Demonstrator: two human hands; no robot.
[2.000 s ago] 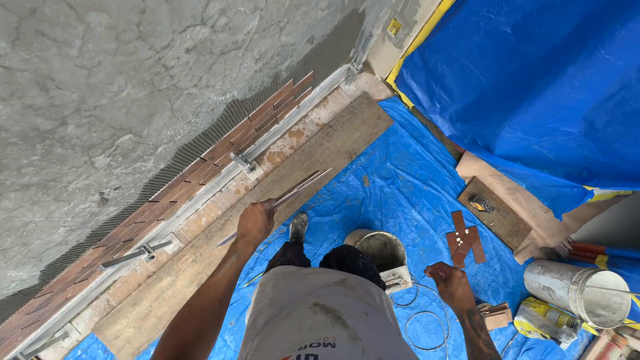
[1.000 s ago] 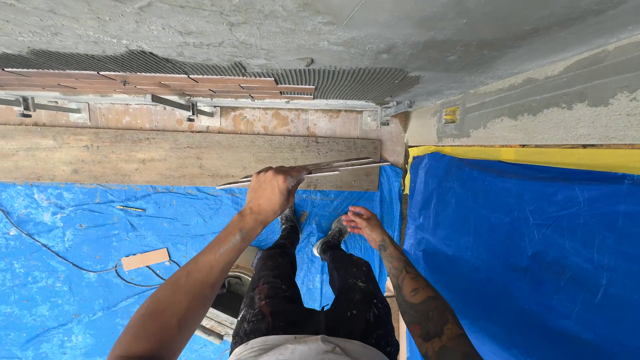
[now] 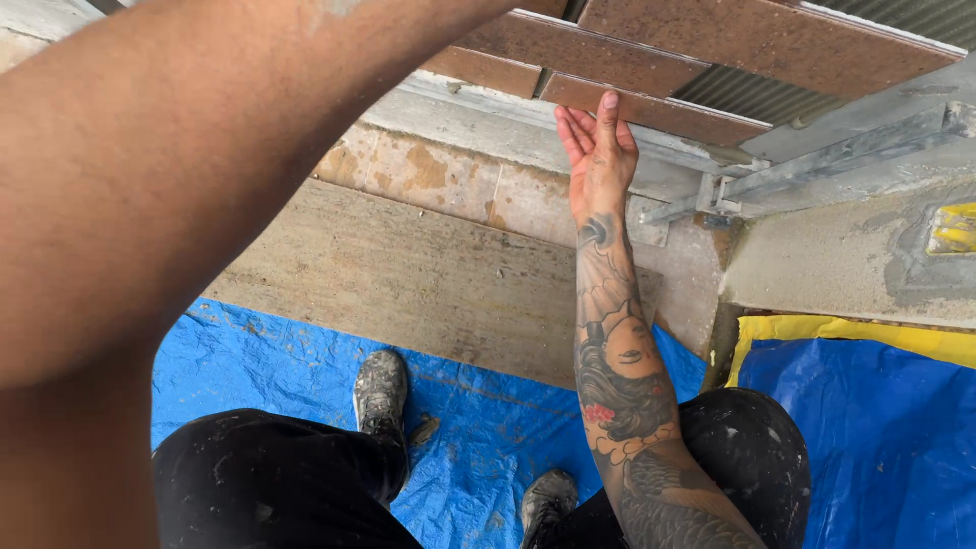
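Observation:
My right hand (image 3: 598,149) reaches up to the lowest row of brown brick-shaped tiles on the wall. Its thumb lies on the face of a bottom-row tile (image 3: 656,110), and its fingers are spread under the lower edge, by the ledge below. My left forearm (image 3: 229,137) crosses the upper left of the view, and the left hand is beyond the top edge. Above the bottom row sit longer tiles (image 3: 755,46) with pale edges. Combed adhesive (image 3: 751,93) shows in a gap between tiles, right of my right hand.
A metal rail on a bracket (image 3: 831,156) juts out at the right below the tiles. A long wooden board (image 3: 427,282) lies along the wall's foot, on a blue tarp (image 3: 282,343). My shoes (image 3: 381,385) stand on the tarp. Yellow tape (image 3: 862,329) edges another blue sheet at right.
My right hand has moved from above the tarp up to the tiles. The left hand, earlier in view with thin strips in it, is out of sight. The view has moved much closer to the wall.

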